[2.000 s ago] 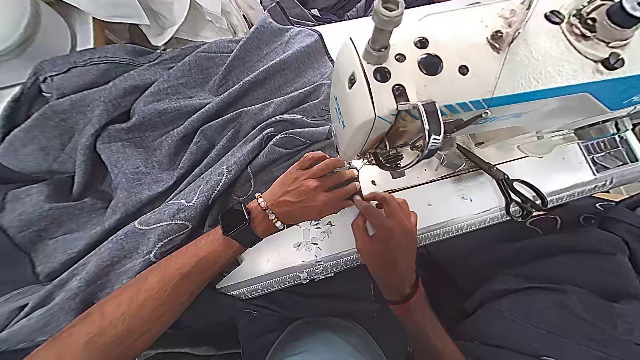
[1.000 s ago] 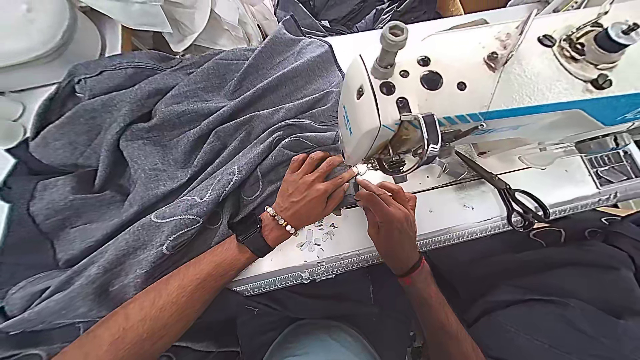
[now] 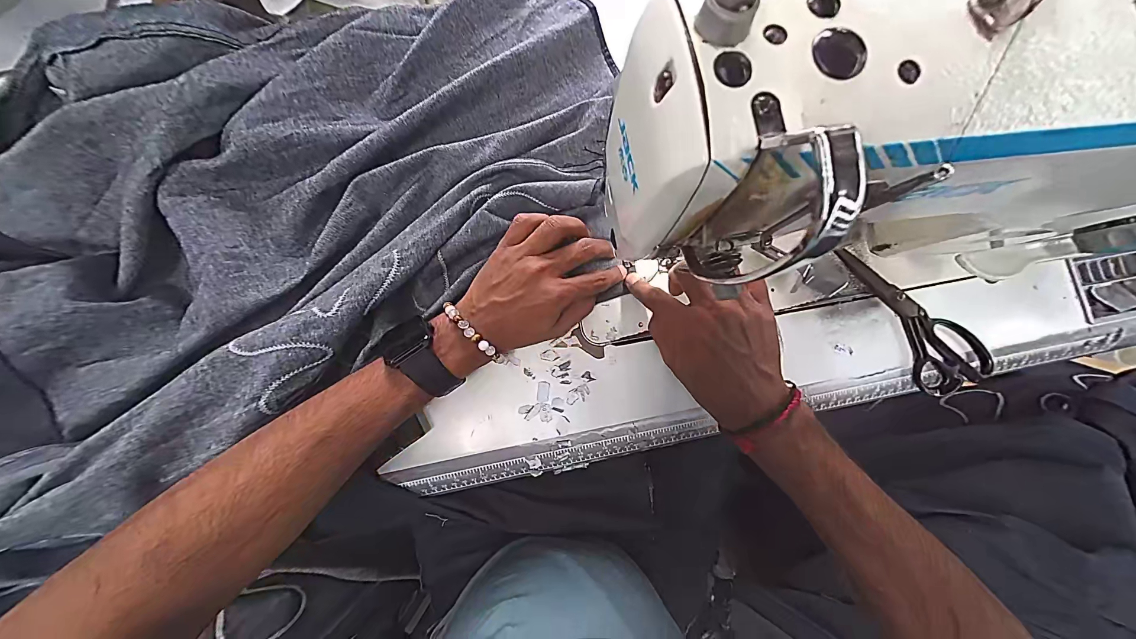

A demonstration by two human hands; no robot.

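My left hand [image 3: 541, 284] grips the edge of a grey-blue fabric garment [image 3: 293, 177], its fingertips just left of the needle area of a white Jack sewing machine [image 3: 661, 151]. The garment spreads over the left side, with pale loose threads on it. My right hand [image 3: 719, 346] is under the front of the machine head. Its index fingertip meets my left fingertips at the cloth edge, while its other fingers reach beneath the curved metal guard [image 3: 839, 191] and are partly hidden; whether they pinch anything does not show.
Black-handled scissors [image 3: 945, 351] lie on the machine bed right of my right hand, handles over the front edge. Small scraps [image 3: 544, 404] lie on the white bed, which has a measuring tape [image 3: 621, 441] along its front edge. Dark fabric [image 3: 1021, 497] hangs at the lower right.
My right hand has moved right, farther under the machine head. My left hand stays on the cloth beside the needle area. The view has shifted closer.
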